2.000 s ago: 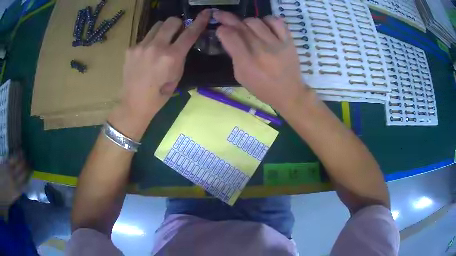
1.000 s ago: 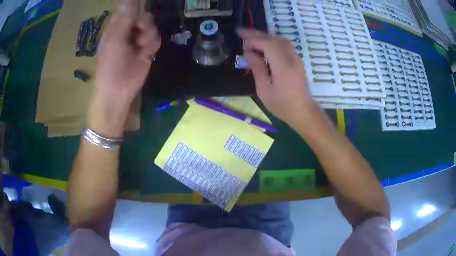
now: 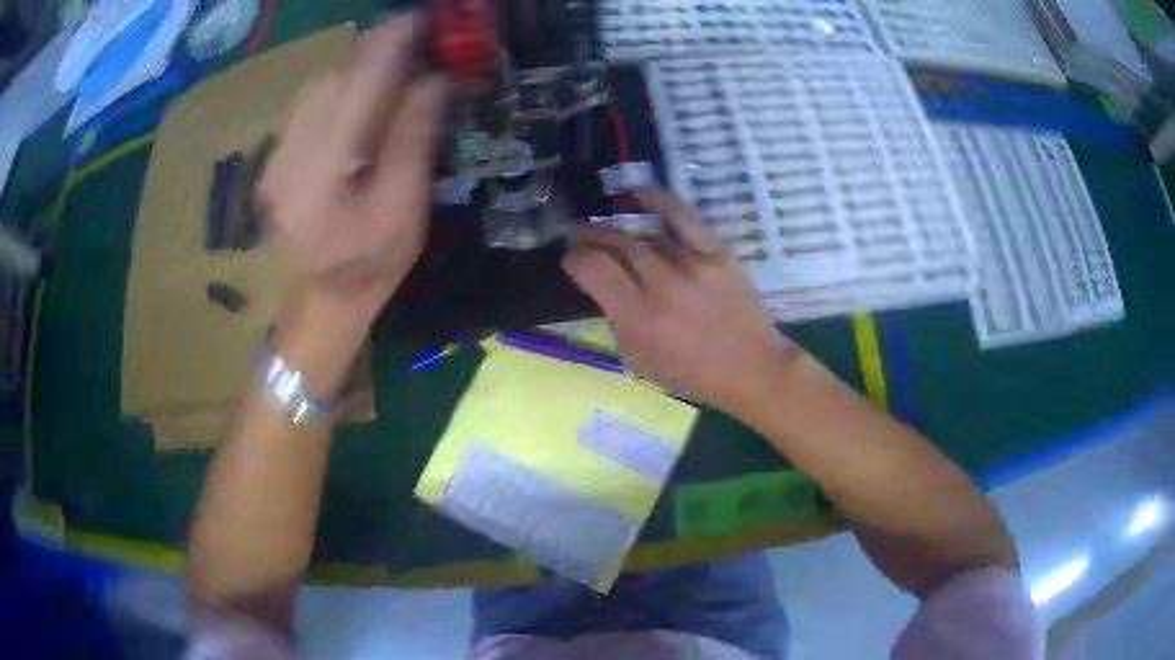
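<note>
The test fixture with its round metal seat stands on a black base at the top centre, blurred. A pale disc-like top shows on the seat. The red clamp handle is at the upper left of the fixture. My left hand is beside this handle, its fingers blurred; I cannot tell if it touches the handle. My right hand is low over the base, right of the seat, with fingers bent near the small white labels; its fingertips are unclear.
Brown cardboard at left bears dark stacked parts and one short piece. White component sheets lie at right. Yellow paper, a purple pen and a green sign are in front. A red wire runs by the labels.
The view has tilted, so the bench sits lower and the red handle shows. My hands left the seat area; the left is now by the handle, the right lower beside the labels.
</note>
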